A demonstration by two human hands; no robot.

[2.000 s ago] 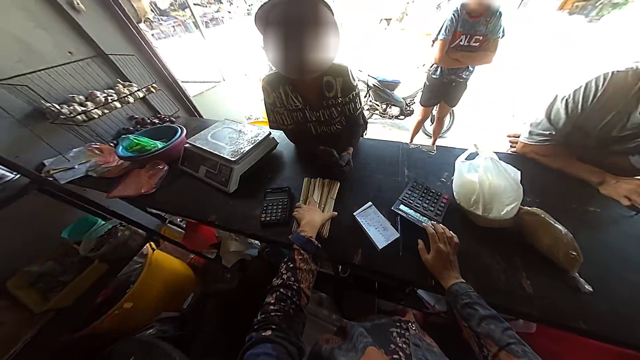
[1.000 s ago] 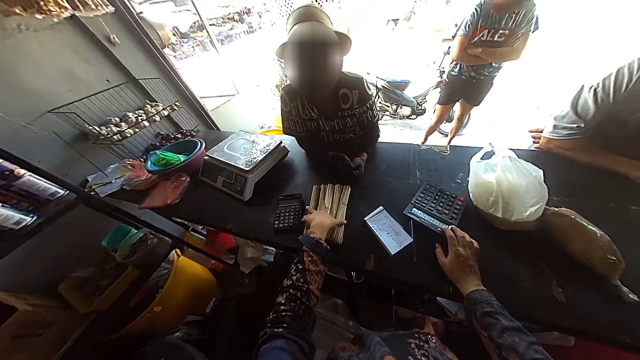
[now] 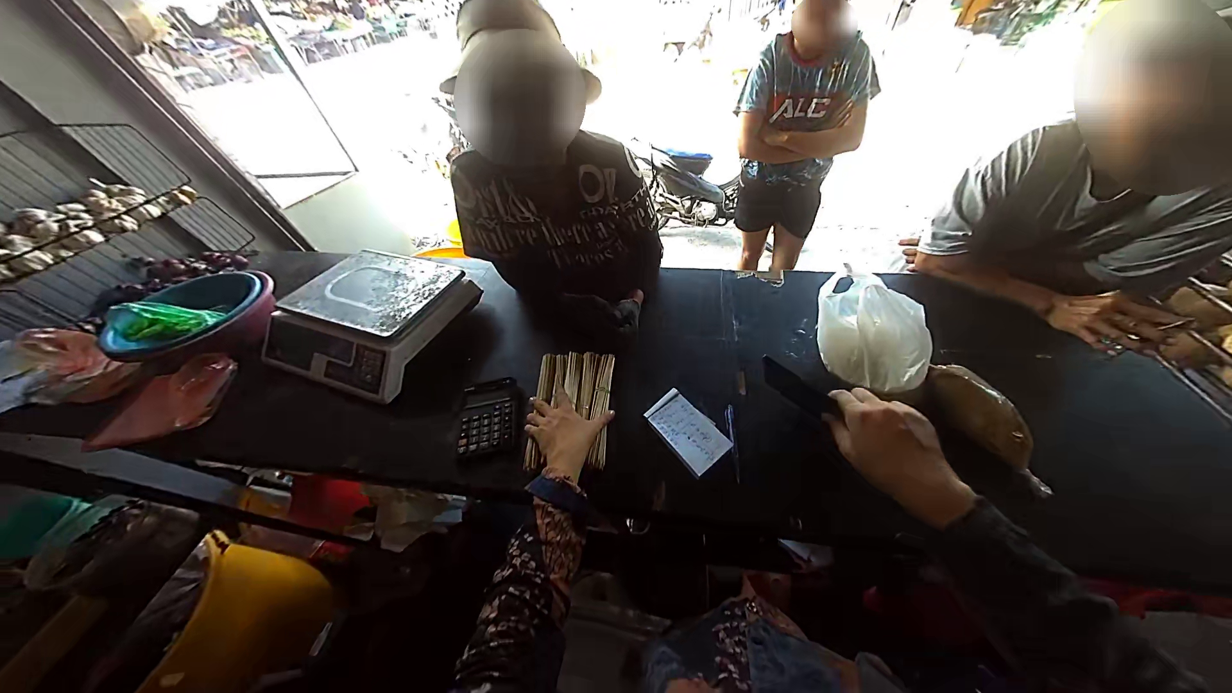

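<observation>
My left hand (image 3: pixel 566 433) lies with spread fingers on bundles of thin wooden sticks (image 3: pixel 589 377) on the black counter. Just left of the bundles is a small black calculator (image 3: pixel 487 421). My right hand (image 3: pixel 890 450) grips the larger calculator (image 3: pixel 797 387), which is tilted up on edge, its keys turned out of sight. Between my hands lie a notepad with handwriting (image 3: pixel 688 433) and a pen (image 3: pixel 731 441). Beyond my right hand sit a tied white plastic bag (image 3: pixel 871 332) and a clear bag of brown contents (image 3: pixel 980 414).
A digital scale (image 3: pixel 371 318) and stacked basins (image 3: pixel 252 322) with a green bag stand on the counter's left part. Garlic bulbs (image 3: pixel 82 223) fill a wire rack. One person leans across the counter, another rests arms at the right, and a third stands behind with folded arms.
My right hand has taken hold of the larger calculator, which lay flat on the counter before, and tilted it up. My left hand stays on the stick bundles. The view has shifted.
</observation>
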